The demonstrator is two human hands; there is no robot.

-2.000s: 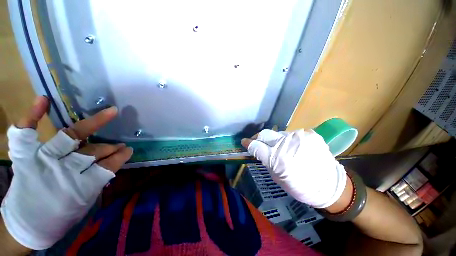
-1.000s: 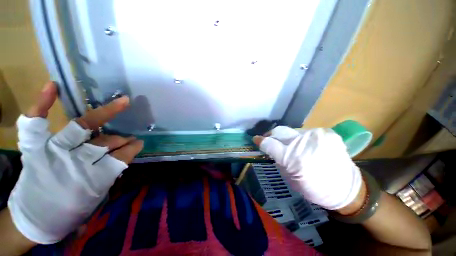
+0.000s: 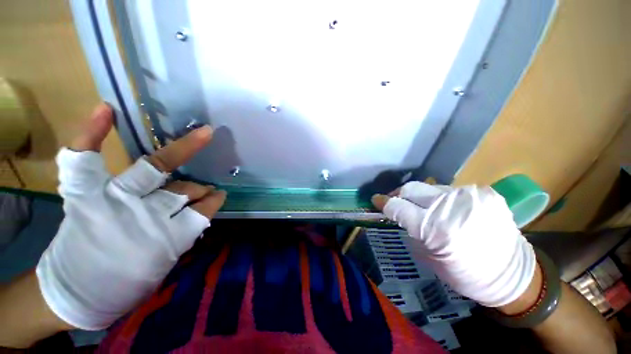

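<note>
A metal chassis (image 3: pixel 297 124) lies in front of me, its bright floor dotted with small studs. A green tape strip (image 3: pixel 294 201) runs along its near wall between my hands. My left hand (image 3: pixel 124 228), in a white fingerless glove, lies at the near left corner with its fingers spread, two fingertips on the strip's left end and one finger over the chassis floor. My right hand (image 3: pixel 463 242), also gloved, has its bunched fingertips on the strip's right end at the near right corner; its thumb is hidden.
A green tape roll (image 3: pixel 520 200) stands on the tan cardboard (image 3: pixel 574 117) just right of my right hand. A cream tape roll (image 3: pixel 12 117) is cut off at the left edge. Grey slotted parts (image 3: pixel 398 256) lie below the bench. Small boxes (image 3: pixel 609 283) show at lower right.
The view has shifted, so the chassis, hands and green roll appear farther right. The cream roll has come into view at left. Both hands keep nearly the same places on the chassis.
</note>
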